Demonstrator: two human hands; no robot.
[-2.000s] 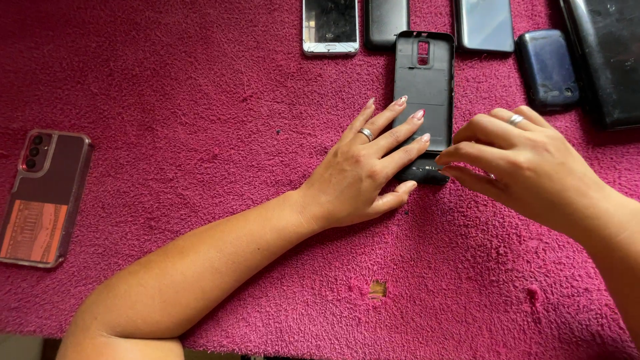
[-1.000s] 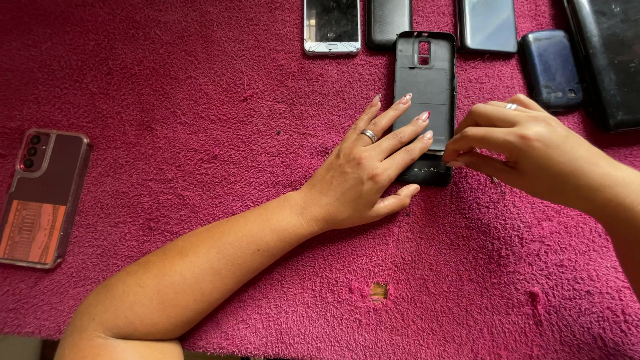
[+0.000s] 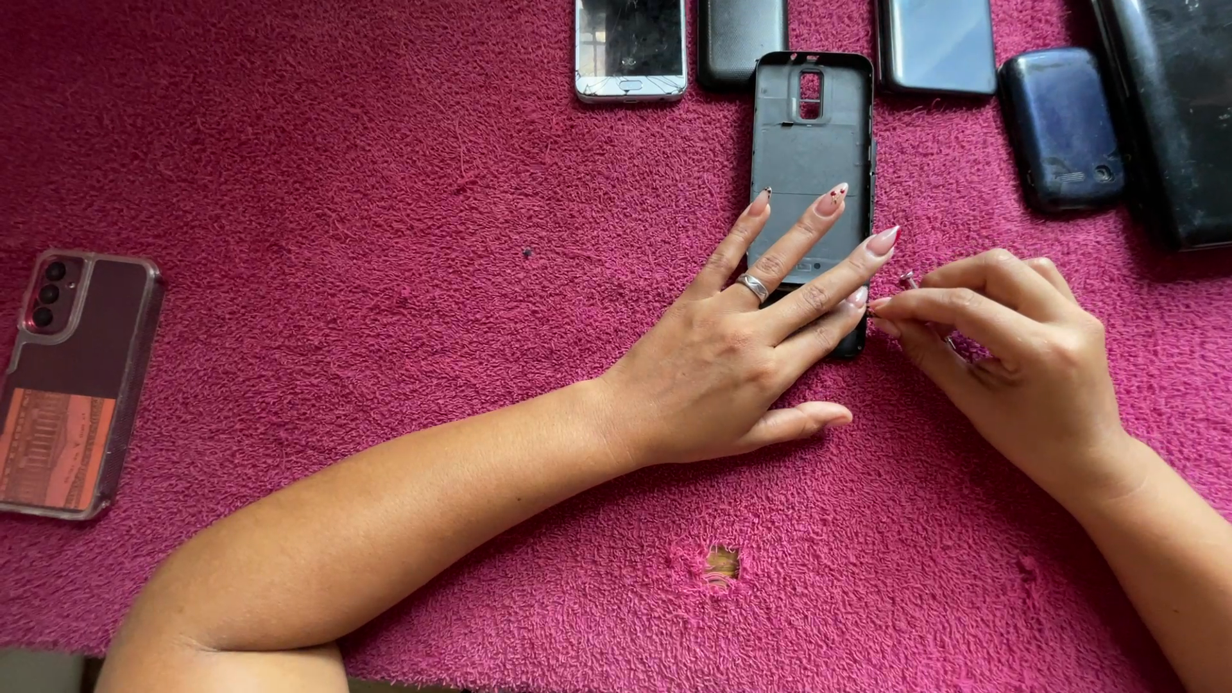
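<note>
A black phone back cover (image 3: 810, 164), its inner side up and its camera cut-out at the far end, lies on a pink towel-like cloth. Its near part overlaps a black phone or similar dark object (image 3: 851, 343), mostly hidden under my fingers. My left hand (image 3: 746, 346) lies flat with spread fingers across the cover and the dark object, pressing on them. To the right of their edge, my right hand (image 3: 1011, 346) pinches a small thin metallic item (image 3: 908, 280) between thumb and fingers; its kind is unclear, and most of it is hidden.
Along the far side lie a white phone with a cracked front (image 3: 630, 87), a black phone (image 3: 742, 43), a grey-blue phone (image 3: 936, 48), a dark blue phone (image 3: 1064, 130) and a large black device (image 3: 1179, 115). A phone in a clear case (image 3: 82, 366) is at left. The cloth has a hole (image 3: 721, 565).
My right hand has moved slightly away from the cover's near end, and a bit of the thin metallic item now shows above its fingers. My left hand stays on the cover.
</note>
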